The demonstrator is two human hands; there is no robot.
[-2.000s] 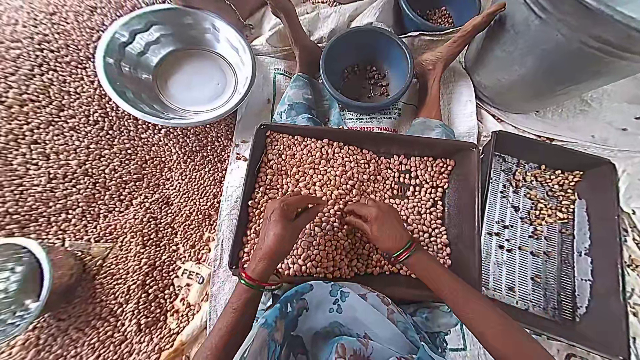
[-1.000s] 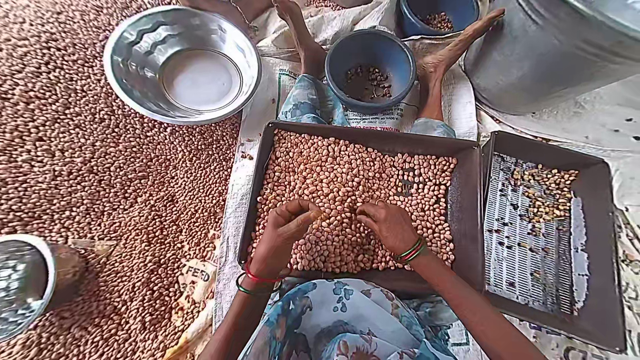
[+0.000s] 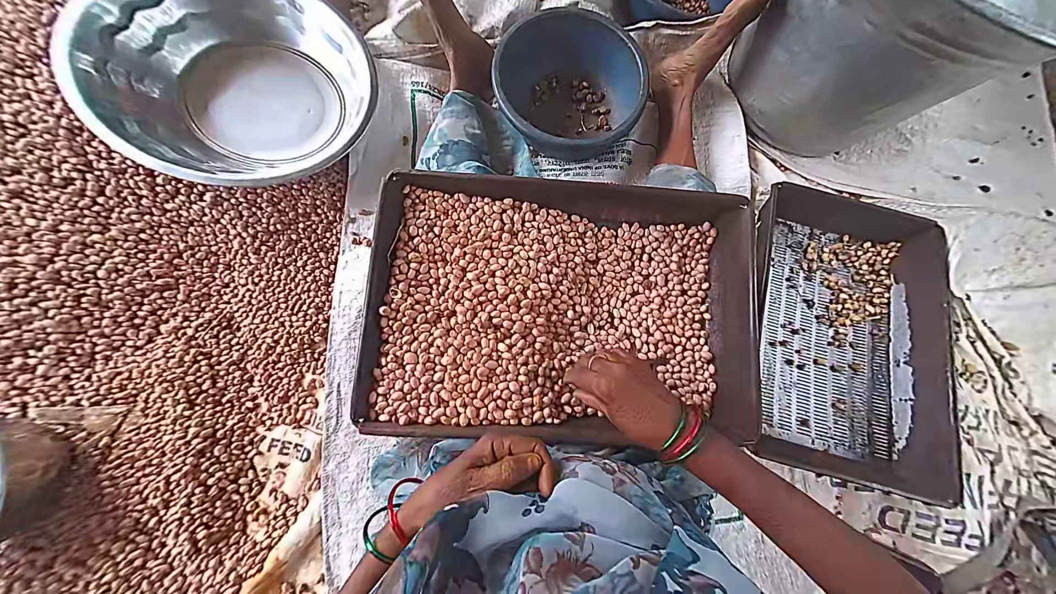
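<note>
A dark rectangular tray (image 3: 738, 272) lies across my lap, spread with pinkish-brown nuts or seeds (image 3: 487, 289). My right hand (image 3: 624, 394) rests on the nuts near the tray's front edge, fingers bent down; whether it pinches any is hidden. Just outside that edge, over the patterned blue cloth (image 3: 610, 520), my left hand (image 3: 503, 470) is curled with its fingers folded under, and its palm cannot be seen. To the right, a second dark tray (image 3: 928, 330) with a slotted metal bottom holds a small heap of yellowish and dark pieces (image 3: 862, 272).
A steel basin (image 3: 256, 99) stands on a wide spread of nuts (image 3: 165, 289) at the left. Beyond the tray is a blue bowl (image 3: 569, 140) with a few dark pieces, between two bare feet. A large metal container (image 3: 833, 74) stands back right, and printed sacks (image 3: 949, 520) cover the floor.
My left hand has moved from the nuts back over the tray's front edge to my lap. My right hand stays over the nuts, now nearer the front edge.
</note>
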